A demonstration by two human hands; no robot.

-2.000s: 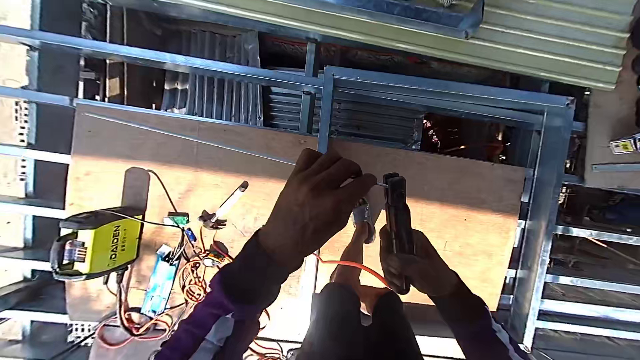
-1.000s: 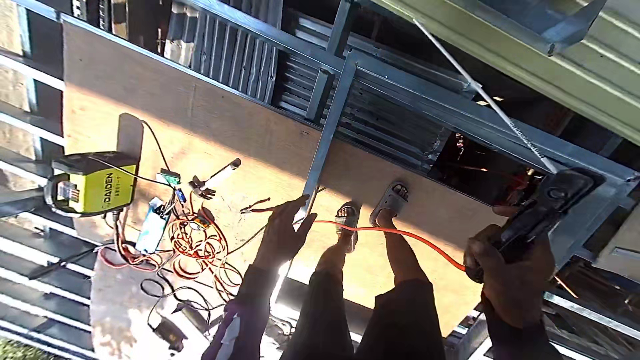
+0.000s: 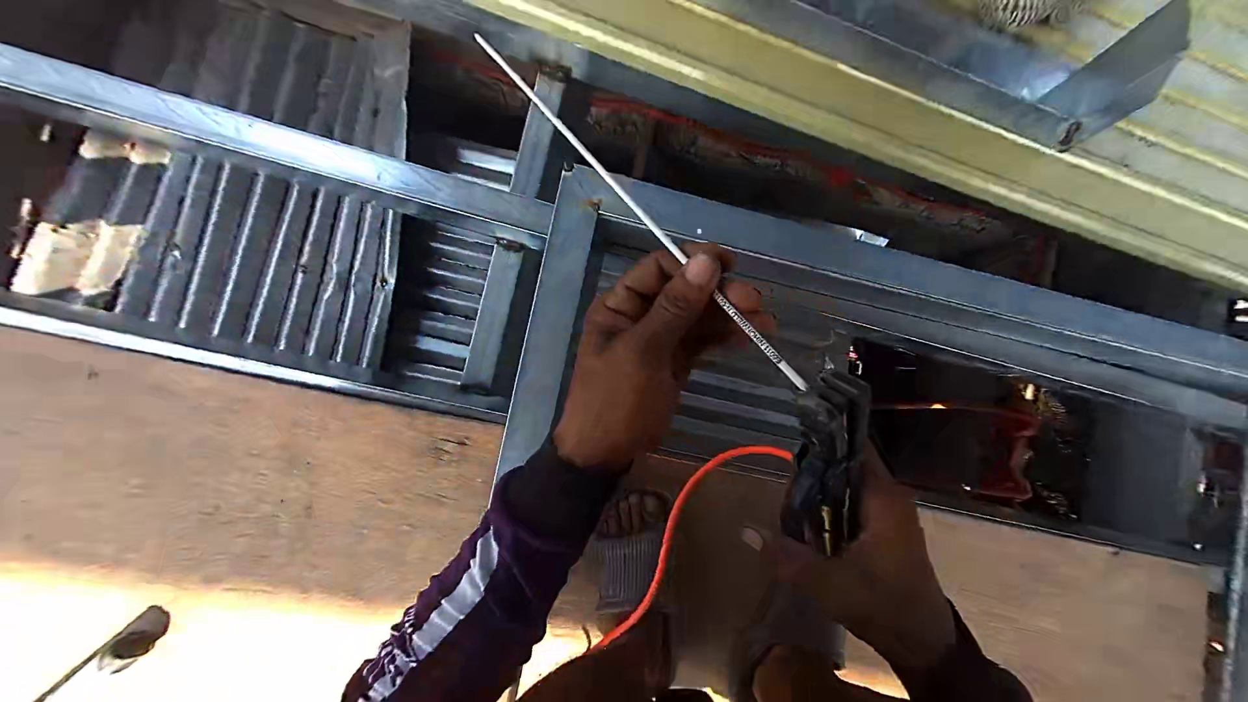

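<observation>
A white coated welding electrode [image 3: 604, 171] slants from the upper left down to the jaws of a black electrode holder [image 3: 829, 468]. My left hand [image 3: 648, 346] pinches the electrode along its length, thumb on top, near some printed writing. My right hand [image 3: 868, 565] is wrapped around the holder, which clamps the electrode's lower end. From the holder an orange cable [image 3: 678, 517] curves down to the left, passing over my sandalled foot.
Galvanized steel tubes [image 3: 546, 322] form a frame in front of me. Below lie corrugated metal sheets [image 3: 263, 258]. I stand on a plywood board [image 3: 273, 468]. Cream ribbed sheeting [image 3: 877, 107] with a steel channel [image 3: 936, 58] crosses the upper right.
My left hand has moved from the steel tube onto the electrode in the holder. The view has shifted closer to the frame, and the yellow welding machine is out of it.
</observation>
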